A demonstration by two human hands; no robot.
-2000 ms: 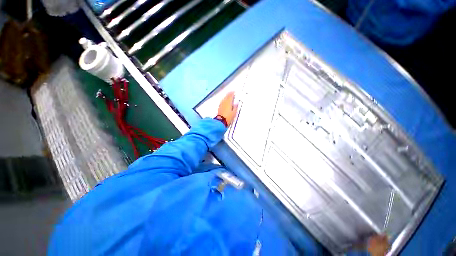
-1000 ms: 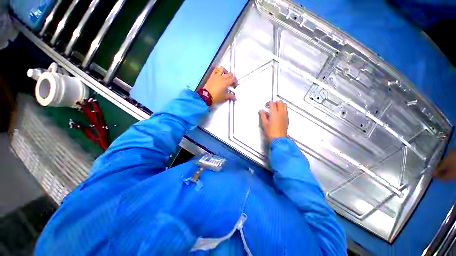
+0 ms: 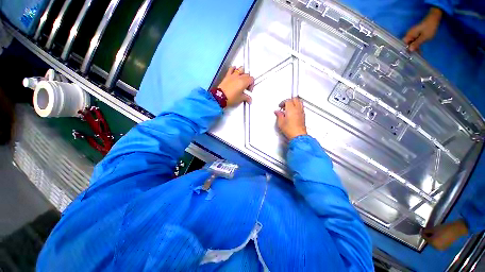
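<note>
A large silver back panel (image 3: 329, 127) lies on a blue pad (image 3: 175, 58). My left hand (image 3: 234, 86), with a red band at the wrist, rests on the panel's near left part, fingers bent over a pressed rib. My right hand (image 3: 292, 119) is on the panel to the right of it, fingers curled at the surface. Whether either hand pinches something thin cannot be told. Long whitish LED light bars (image 3: 391, 173) run along the panel to the right of my hands.
Another person's hand (image 3: 423, 33) touches the panel's far edge; a further hand (image 3: 446, 235) is at its right corner. Conveyor rollers (image 3: 98, 37) lie at upper left. A white roll (image 3: 61, 99), red wire leads (image 3: 98, 130) and ridged trays (image 3: 40, 154) are at left.
Since two seconds ago, my right hand has come onto the panel near my left. In the last second both have barely moved. Another person's hands have come to the panel's far edge and right corner.
</note>
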